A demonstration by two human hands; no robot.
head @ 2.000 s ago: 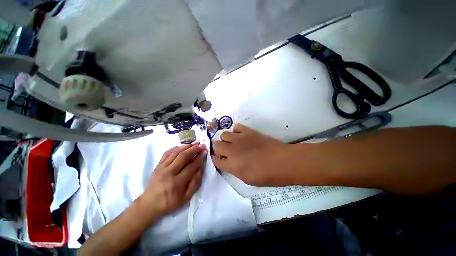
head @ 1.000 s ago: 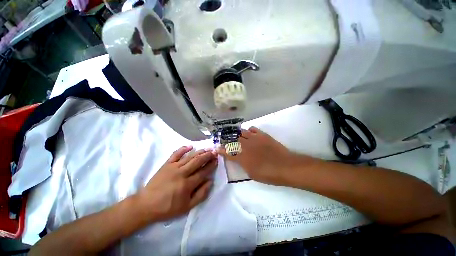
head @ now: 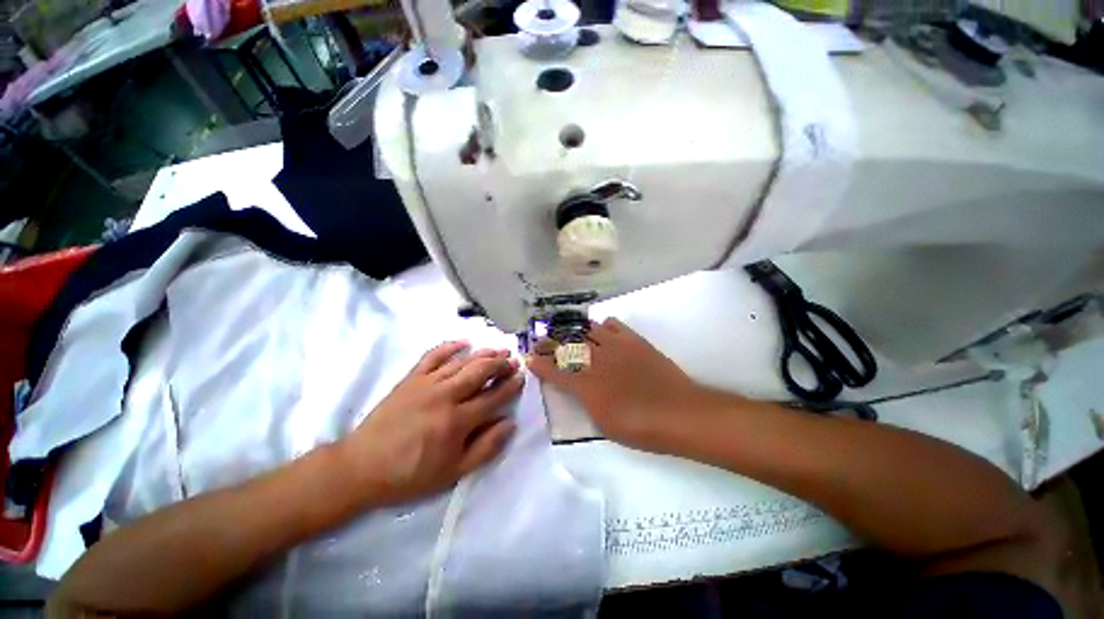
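Note:
A large white panel (head: 285, 363) with vertical seams lies on the table left of the needle and hangs over the front edge. Black fabric (head: 345, 230) lies behind it and borders its far left edge. My left hand (head: 424, 417) lies flat on the white panel, fingertips beside the presser foot. My right hand (head: 624, 387) is just right of the foot, fingers bent at the cloth edge and partly hidden by the foot parts; its grip cannot be made out. The sewing machine head (head: 484, 194) stands over the fingertips.
Black-handled shears (head: 811, 339) lie right of the needle, with a grey metal tool (head: 847, 411) partly behind my right forearm. A printed ruler scale (head: 714, 527) runs along the front edge. A red basket (head: 55, 272) is at left. Thread spools (head: 547, 27) sit on top of the machine.
The view has swung up and left, showing more machine, black fabric and floor. My left hand has moved from beside the seam to flatter on the panel; my right hand stays at the foot.

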